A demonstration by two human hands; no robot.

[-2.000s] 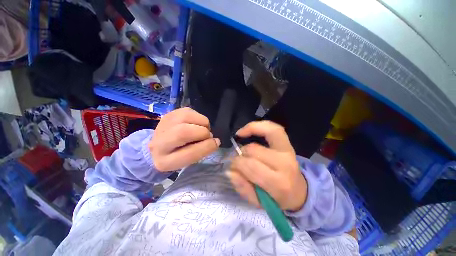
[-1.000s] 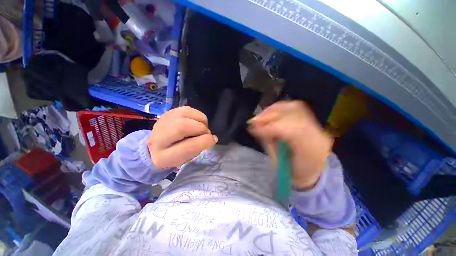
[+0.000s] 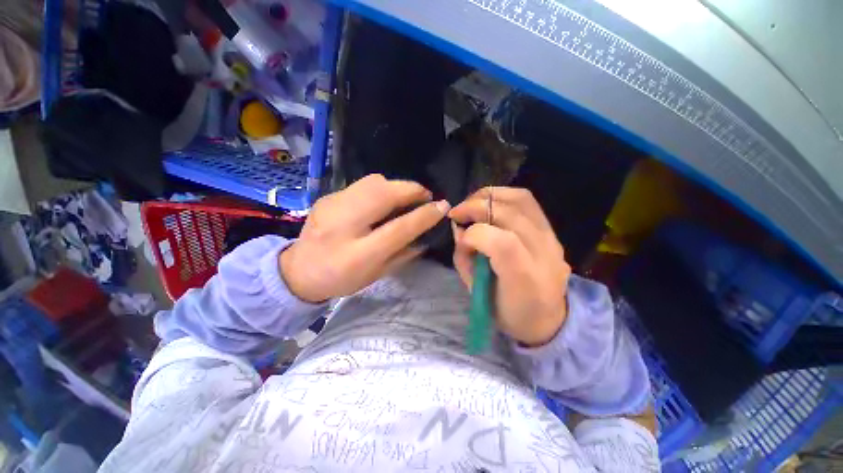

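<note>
My left hand (image 3: 365, 238) is at the middle of the view with thumb and fingers pinched on dark cloth (image 3: 447, 174) that hangs between the hands. My right hand (image 3: 516, 259) is close beside it, fingertips nearly touching the left ones. It holds the green-handled seam ripper (image 3: 480, 305) in its curled fingers, handle pointing down toward the lap. The tool's metal shaft is mostly hidden by the fingers. The cloth's edges blend into the dark area behind, and any thread is too fine to see.
The table's ruler-marked edge (image 3: 592, 72) with blue trim crosses the upper right. A blue basket (image 3: 242, 172) with thread cones stands at upper left, a red basket (image 3: 189, 242) below it. Another blue basket (image 3: 786, 416) with black cloth is at lower right.
My right hand swung away to the right, then came back beside the left. My left hand has moved slightly up and to the right. The green handle now points nearly straight down.
</note>
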